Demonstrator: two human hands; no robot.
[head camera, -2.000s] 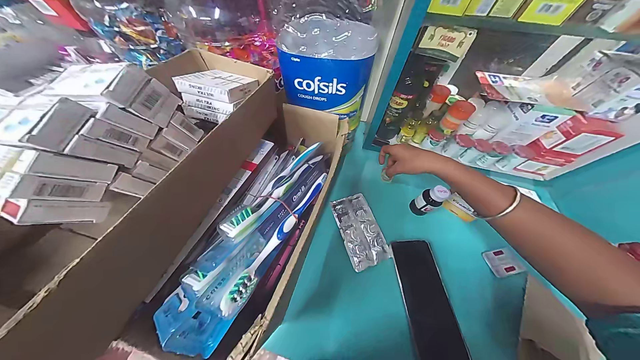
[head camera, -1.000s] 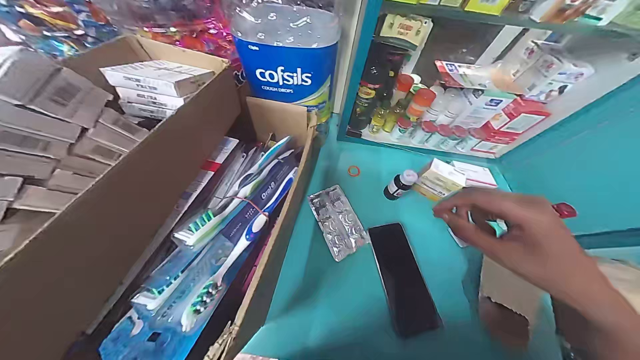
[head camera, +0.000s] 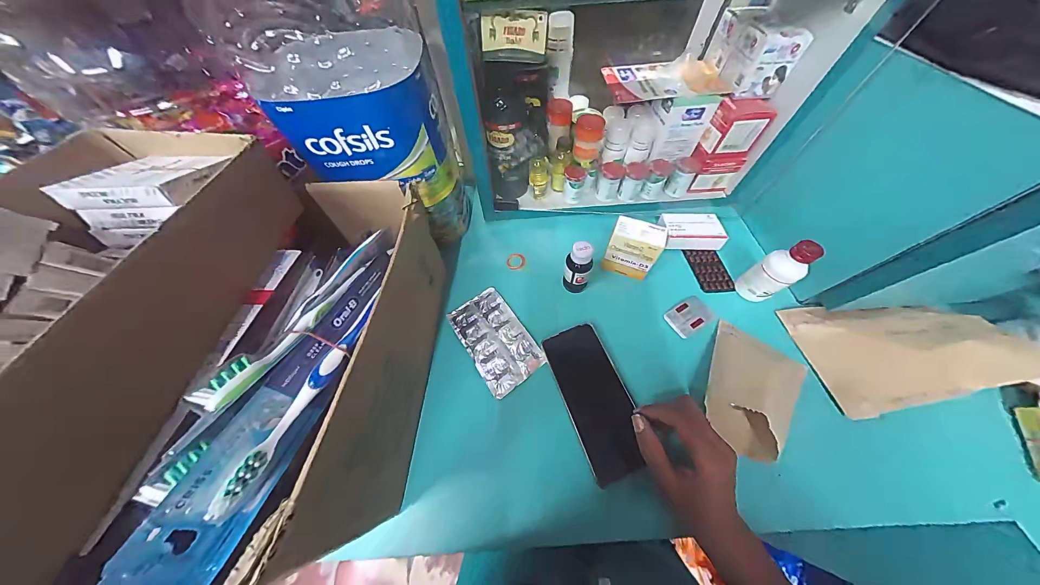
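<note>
My right hand (head camera: 682, 447) reaches in from the bottom right, its thumb and index fingertips at the right edge of a black smartphone (head camera: 591, 398) lying on the teal counter. Whether the fingers grip the phone cannot be told. My left hand is not in view. Left of the phone lies a silver blister pack (head camera: 497, 343). Behind it are a small dark bottle with a white cap (head camera: 578, 266), an orange rubber band (head camera: 516, 261) and a yellow and white carton (head camera: 635, 247). A small strip with red pills (head camera: 689, 317) lies right of the phone.
Cardboard boxes (head camera: 357, 390) with packaged toothbrushes (head camera: 284, 398) and small cartons stand left, by a cough-drop jar (head camera: 357, 122). A white bottle with a red cap (head camera: 778, 271), a dark blister strip (head camera: 709, 270) and brown paper envelopes (head camera: 751, 386) lie right. A stocked shelf (head camera: 617, 203) is behind.
My right hand was at the back of the counter, then above its right side; it is now at the phone's right edge. The view has shifted toward the right.
</note>
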